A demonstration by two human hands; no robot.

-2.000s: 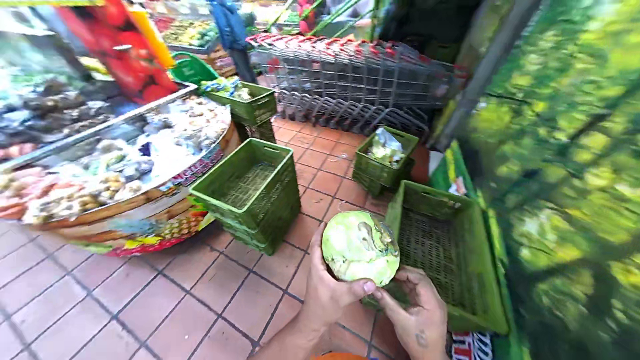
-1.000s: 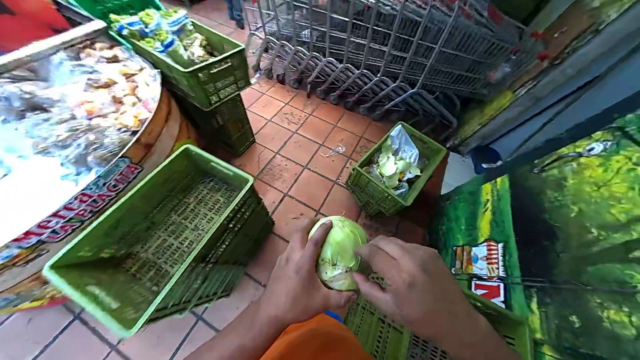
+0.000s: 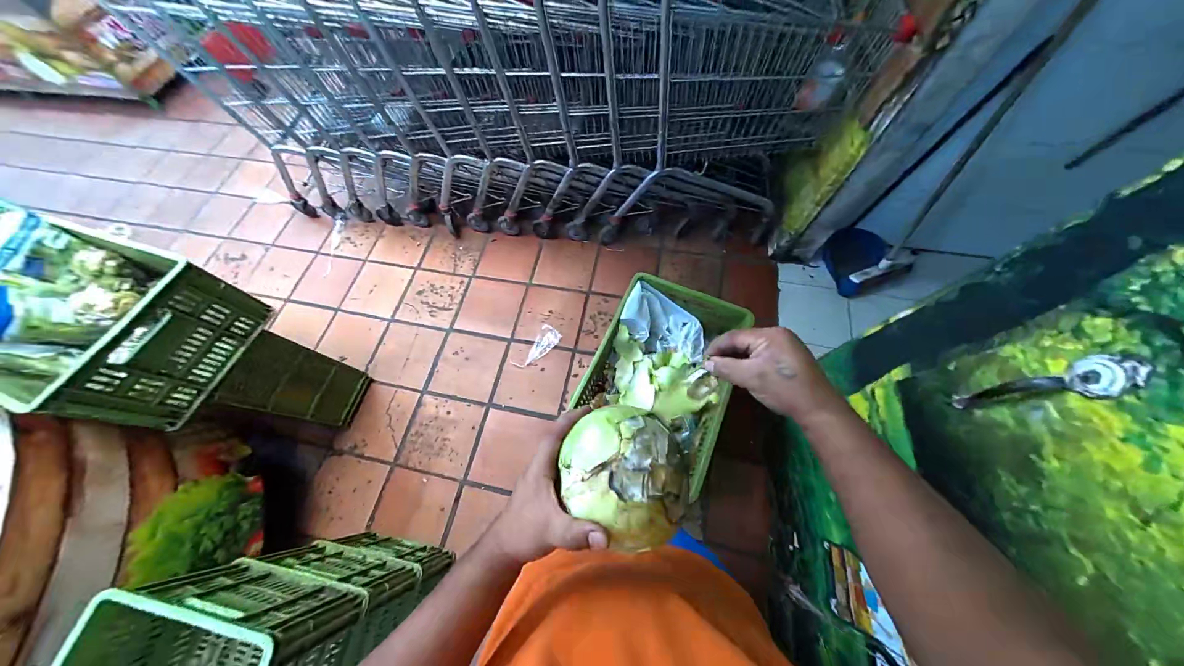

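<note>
A pale green cabbage (image 3: 629, 476) with browned, torn outer leaves rests in my left hand (image 3: 541, 509), whose thumb lies along its near side. My right hand (image 3: 768, 370) is raised to the right over the edge of a green plastic crate (image 3: 710, 453), its fingers pinched together. Whether a bit of leaf is between those fingertips cannot be told. Loose cabbage leaves (image 3: 661, 375) and a clear plastic bag (image 3: 661, 319) lie in the crate, just beyond the cabbage.
Nested metal shopping carts (image 3: 555, 102) line the far side. Stacked green crates (image 3: 176, 342) with bagged vegetables stand at left, more crates (image 3: 250, 601) at lower left. A scrap of plastic (image 3: 544, 344) lies on the tiled floor. A blue dustpan (image 3: 856, 262) is by the wall at right.
My right hand has moved off the cabbage, out to the right over the crate. My left hand still holds the cabbage. The view has shifted toward the leaf crate and the carts.
</note>
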